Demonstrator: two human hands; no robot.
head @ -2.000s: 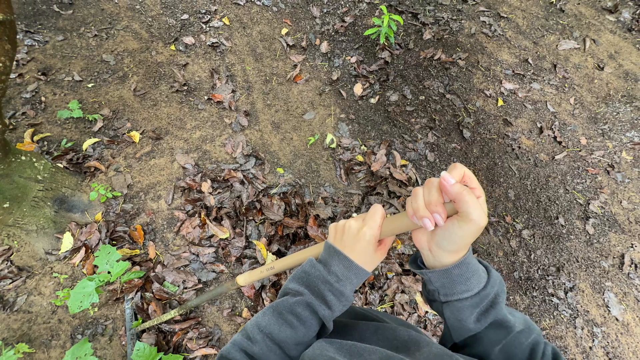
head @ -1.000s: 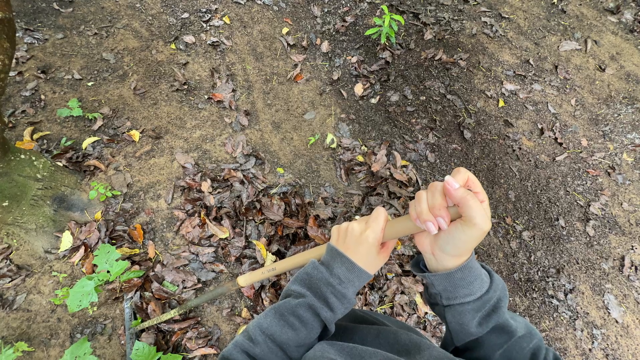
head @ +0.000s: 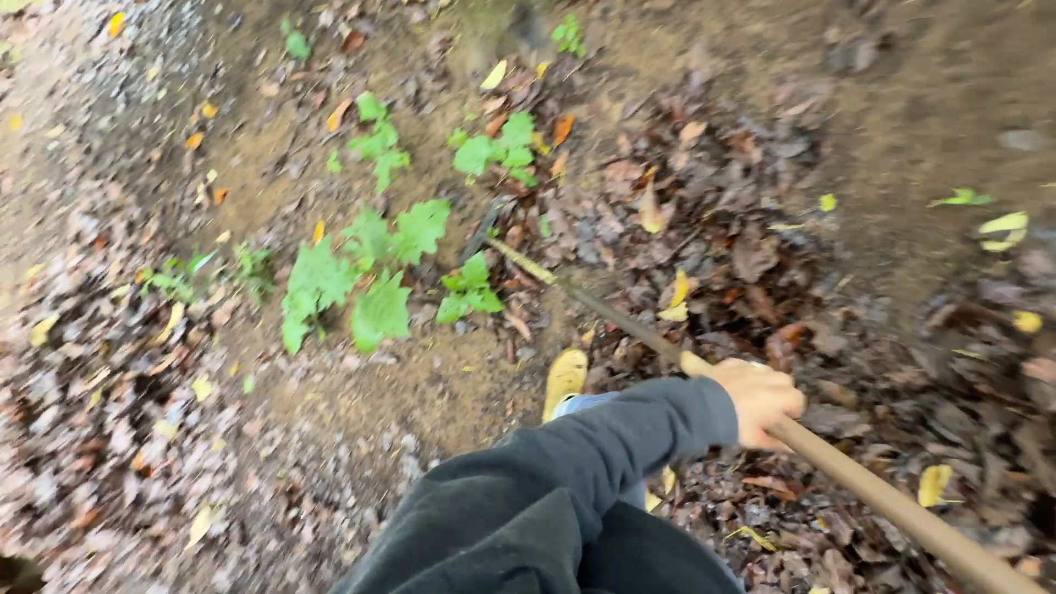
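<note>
My left hand (head: 755, 402) is closed around the tan wooden handle (head: 899, 503) of a long tool, near the point where the wood meets a thin, darker shaft (head: 615, 315). That shaft slants up and left over the leaves to a dark end piece (head: 487, 224) on the ground, whose kind I cannot tell. The handle's other end runs out of the view at the lower right. My right hand is out of view.
Brown fallen leaves (head: 751, 247) lie thick under and right of the tool. Green leafy plants (head: 381, 312) grow left of its far end. My yellow shoe (head: 566, 381) stands on bare soil beside the leaves. More litter covers the lower left.
The view has swung left and turned. My right hand, on the upper end of the handle before, has gone out of view. My left hand is still on the handle.
</note>
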